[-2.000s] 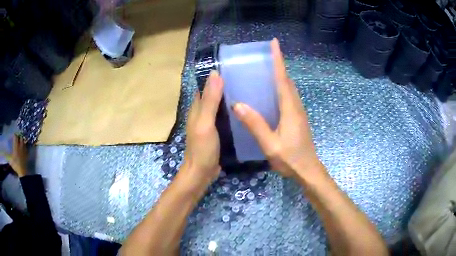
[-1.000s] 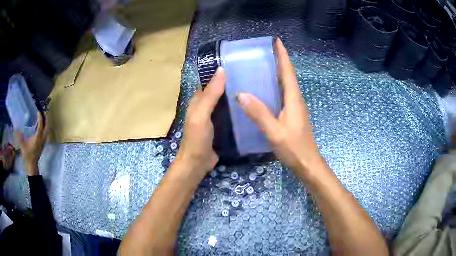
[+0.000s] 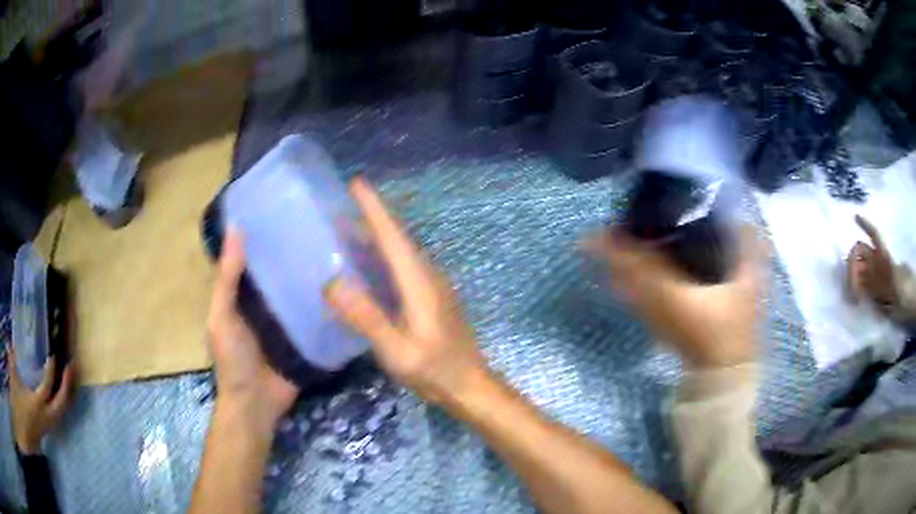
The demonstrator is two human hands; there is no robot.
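A joined unit, a translucent whitish-blue tank on a black base, is held tilted above the bubble wrap at centre left. My left hand grips its left and lower side, on the black base. My right hand grips its right side, with the thumb on the translucent face. The palm sides and part of the base are hidden. Small round plugs lie in a blurred pile on the bubble wrap below the unit.
At right, another person's hand holds a blurred unit. Another hand is over the white sheet. At left, a person's hand holds a tank. A joined unit stands on cardboard. Dark housings are stacked behind.
The view has swung right, so the cardboard and my hands sit further left. The held unit is now tilted, its translucent face turned more to view. A neighbour's hand with a unit has entered at right.
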